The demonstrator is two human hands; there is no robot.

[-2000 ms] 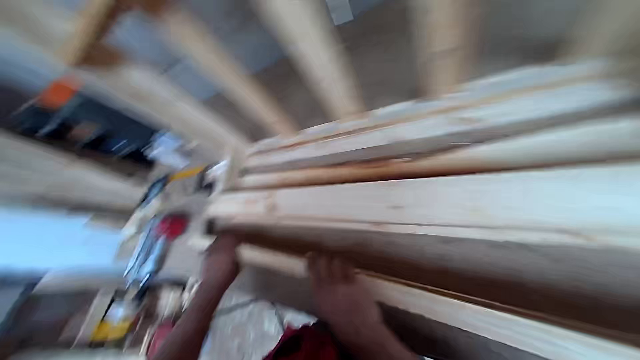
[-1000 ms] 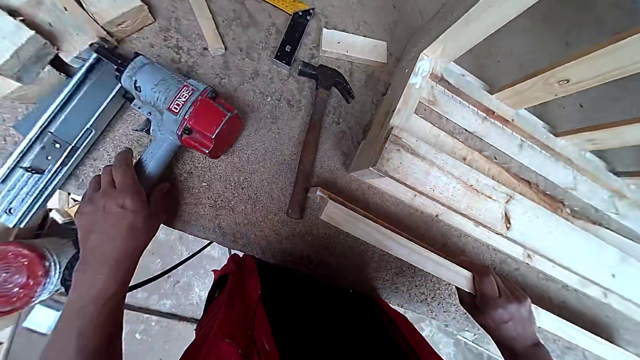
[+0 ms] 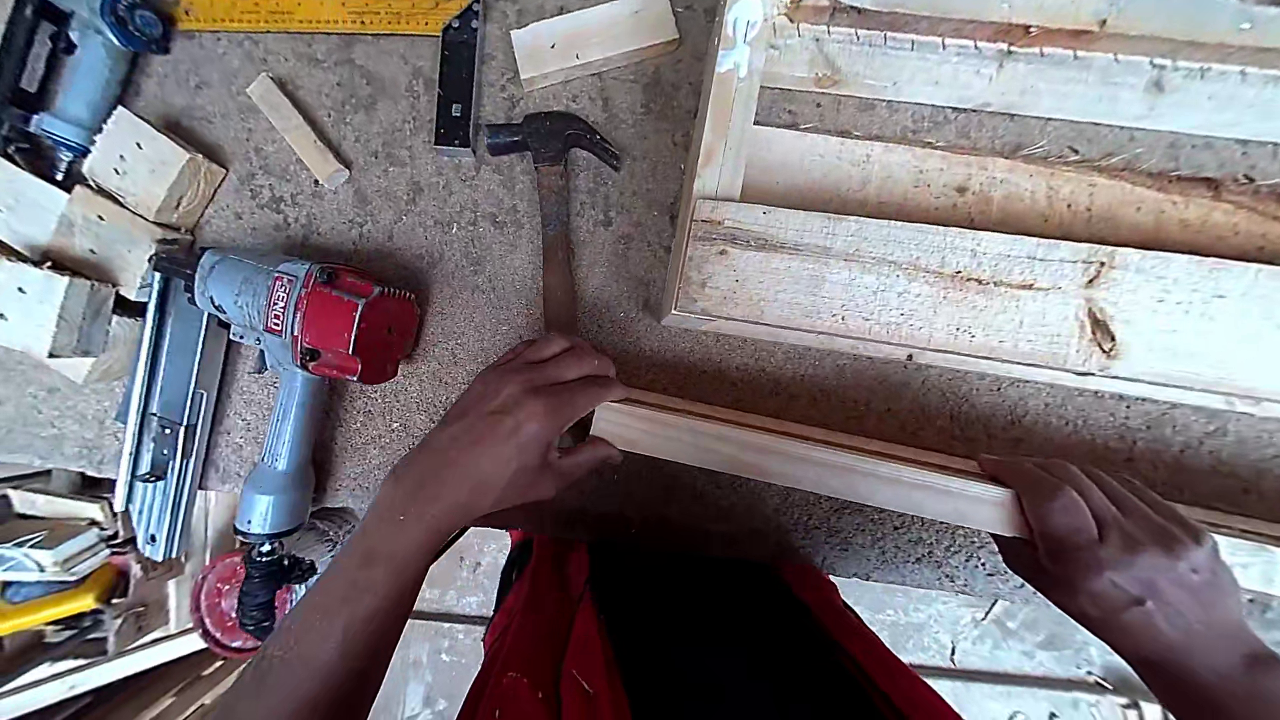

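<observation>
A long wooden strip lies across the near edge of the work surface, tilted down to the right. Its left end is pinched between the thumb and fingers of my left hand. Farther right, my right hand grips the same strip, fingers over its top. A claw hammer lies just beyond my left hand, its handle end hidden behind the fingers. To the left rests a red and grey Senco nail gun, untouched. Beyond the strip, at the right, is a slatted wooden frame, apart from it.
A yellow-bladed try square and a wood offcut lie at the back, with a thin wood piece nearby. Wood blocks and a second air tool are at the far left. Scrap wood fills the lower left.
My left hand has left the nail gun's handle and taken hold of the strip's left end. My right hand still holds the strip. The view has shifted.
</observation>
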